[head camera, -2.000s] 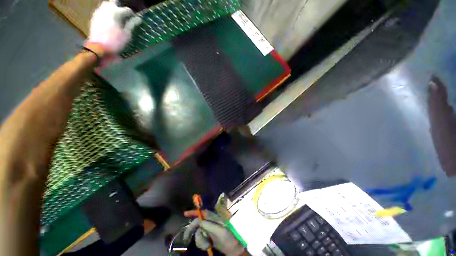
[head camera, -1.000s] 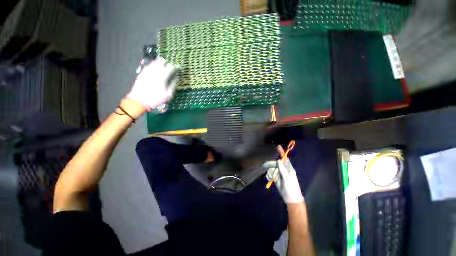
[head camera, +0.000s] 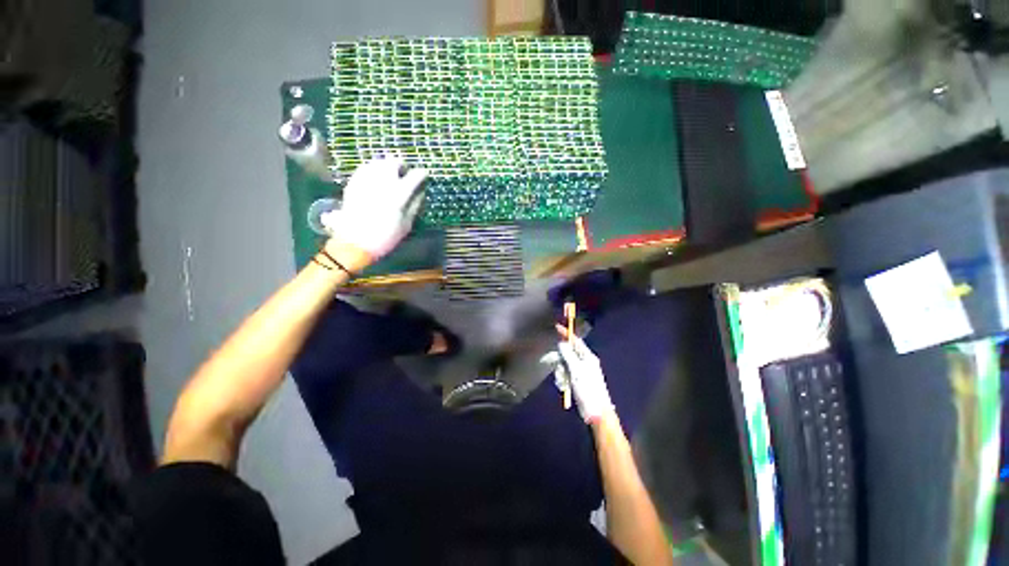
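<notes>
A stack of green circuit boards with yellowish-green ribbed edges stands on the green bench mat. My gloved left hand is at the stack's near left corner, its fingertips against the front boards; whether it grips one cannot be told. My gloved right hand is above my lap and holds a thin orange-handled tool upright between the fingers. A ribbed dark strip lies at the bench's front edge, in front of the stack.
A pale bottle and a small clear cup stand left of the stack. A black slab lies on the mat's right part. Another green board is behind. A keyboard and paper are at right.
The view has swung round and now faces the bench squarely. My left hand has moved from the far boards to the stack's near left corner. My right hand still holds the orange tool.
</notes>
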